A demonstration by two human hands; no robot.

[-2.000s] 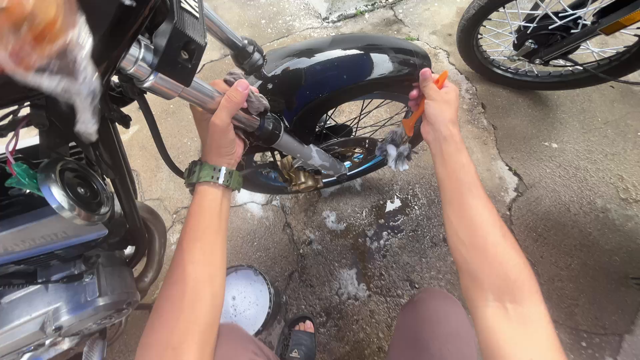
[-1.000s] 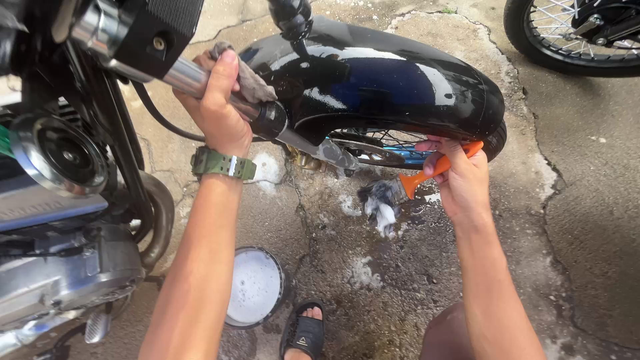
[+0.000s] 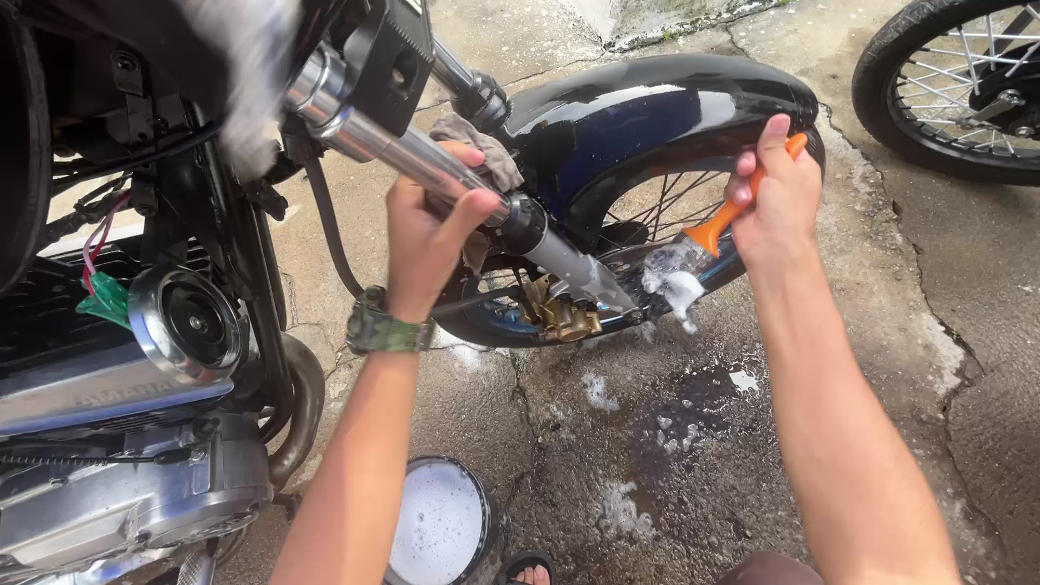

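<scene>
My left hand (image 3: 439, 219), with a camouflage watch on its wrist, wraps around the chrome fork tube (image 3: 406, 162) of a motorcycle and presses a grey cloth (image 3: 487, 150) to it. In my right hand (image 3: 776, 191) is the orange handle of a brush (image 3: 719, 223); its bristles are covered in white foam, beside the front wheel's lower rim. The fork's lower leg (image 3: 577, 264) bears suds and ends at the wheel's hub area. A gold brake caliper (image 3: 561, 313) sits left of it. Above the wheel curves a glossy black front fender (image 3: 650, 106).
A bucket of foamy water (image 3: 436, 520) stands on the cracked concrete near my sandalled foot (image 3: 528, 569). The engine (image 3: 130, 487) and a round horn (image 3: 191, 321) are at left. Another motorcycle's spoked wheel (image 3: 959, 89) is at upper right. Wet patches and suds lie below the front wheel.
The foamy brush has moved from below the wheel up beside its rim. The front wheel and fender have turned, showing more spokes and the caliper. My left hand remains on the fork with the cloth.
</scene>
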